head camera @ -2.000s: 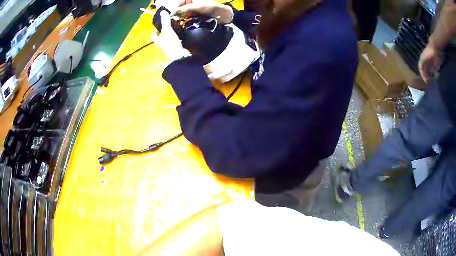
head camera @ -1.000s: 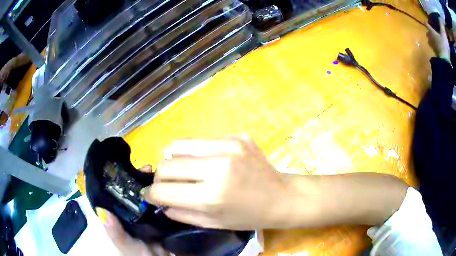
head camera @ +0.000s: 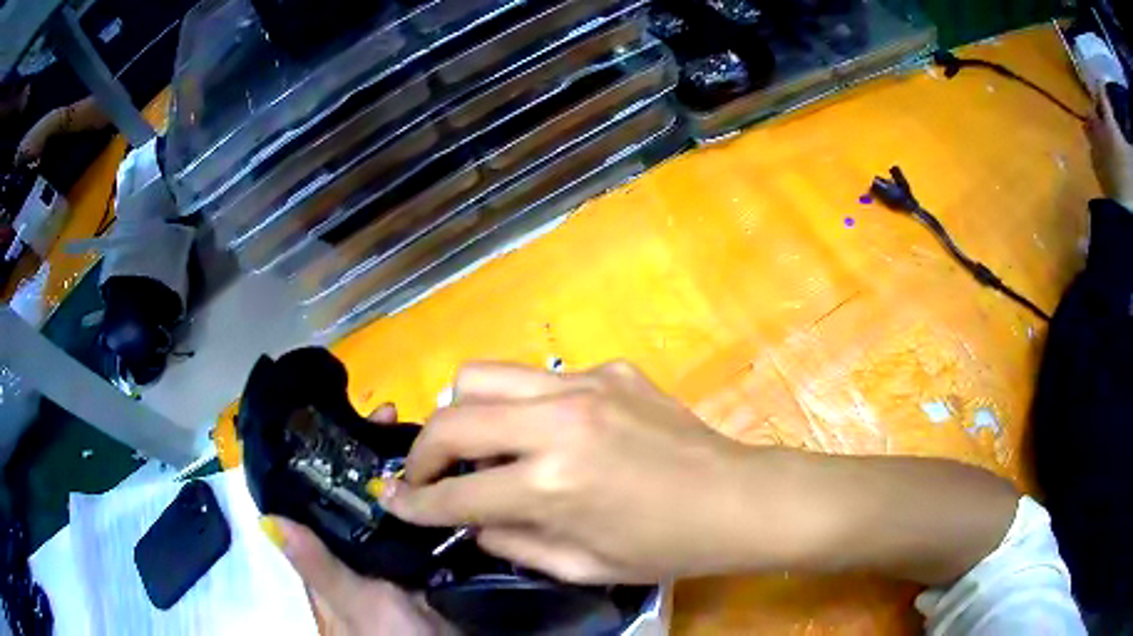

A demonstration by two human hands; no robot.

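Note:
The black head shell (head camera: 276, 410) lies tilted with its open back up and the circuit board (head camera: 326, 466) showing inside. My left hand (head camera: 354, 590) holds the shell from below, its thumb at the lower edge; the rest is hidden. My right hand (head camera: 559, 466) is over the shell with its fingertips pinched at the board's right edge. A thin metallic tool (head camera: 452, 542) sticks out under its fingers. The wires under the fingers are too small to tell. The black inner housing (head camera: 534, 606) shows below my right hand, with a bit of white body beside it.
Clear blister trays (head camera: 472, 149) are stacked behind the work. A smartphone (head camera: 183, 544) lies on a white sheet (head camera: 93, 547) at left, near a grey frame (head camera: 100, 398). A forked pigtail cable (head camera: 944, 242) lies at right, beside another person's dark sleeve (head camera: 1100, 360). Another unit (head camera: 143, 298) stands at back left.
Since the first frame the view has swung from the neighbouring worker to my own work. Since one second ago, my right fingertips have shifted slightly on the board and the thin tool shows more clearly.

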